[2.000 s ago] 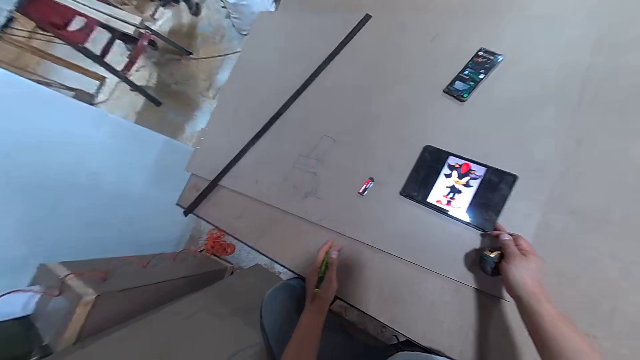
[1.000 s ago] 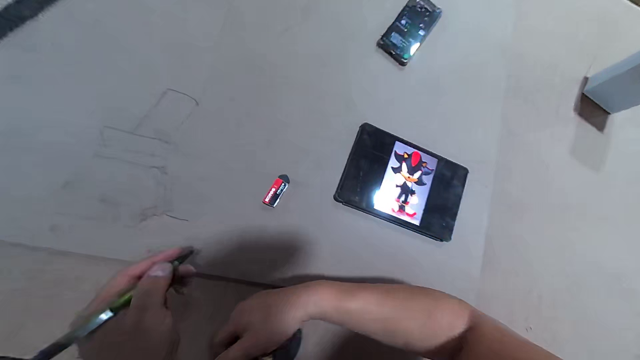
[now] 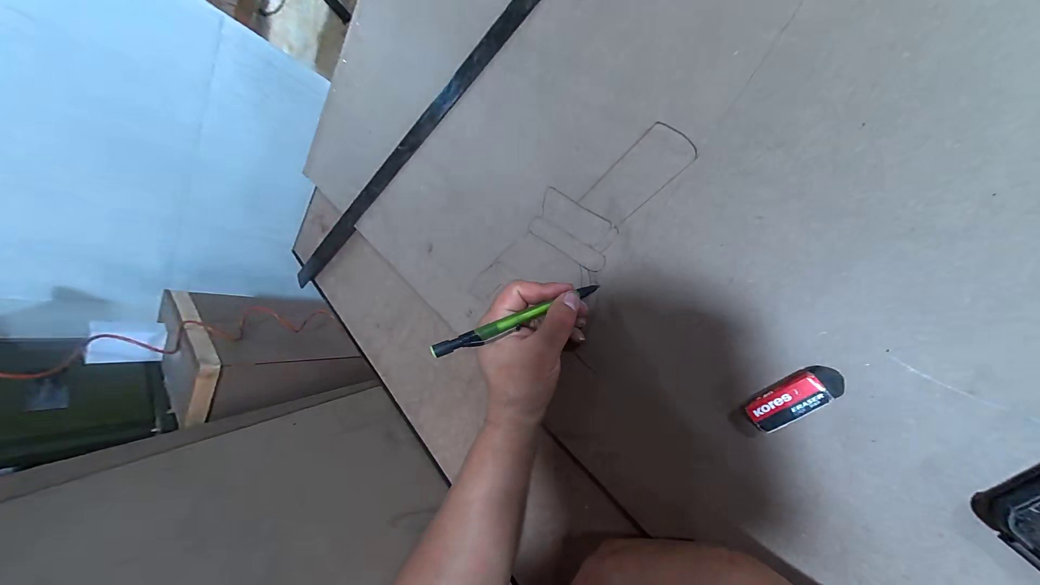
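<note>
My left hand (image 3: 532, 349) grips a green and black mechanical pencil (image 3: 516, 322), its tip on or just above the brown board (image 3: 853, 203), at the lower right of a faint pencil drawing (image 3: 573, 215) of joined rounded and boxy outlines. A Kores eraser (image 3: 795, 398) in a red, white and black sleeve lies to the right of my left hand. At the bottom edge shows a bare part of my right hand or forearm (image 3: 682, 563); its fingers are hidden. The corner of a black-cased tablet (image 3: 1020, 516) enters at the lower right.
A long dark flat strip (image 3: 422, 134) lies diagonally across the upper-left boards. Beyond the board's edge stand a brown box-like piece with a pale wooden edge (image 3: 199, 357) and an orange cord (image 3: 236, 331). A light blue panel (image 3: 122, 162) fills the upper left.
My left hand has moved onto the drawing with the pencil. My right hand, by the tablet two seconds ago, has moved away from it. The view has shifted and the phone is out of it.
</note>
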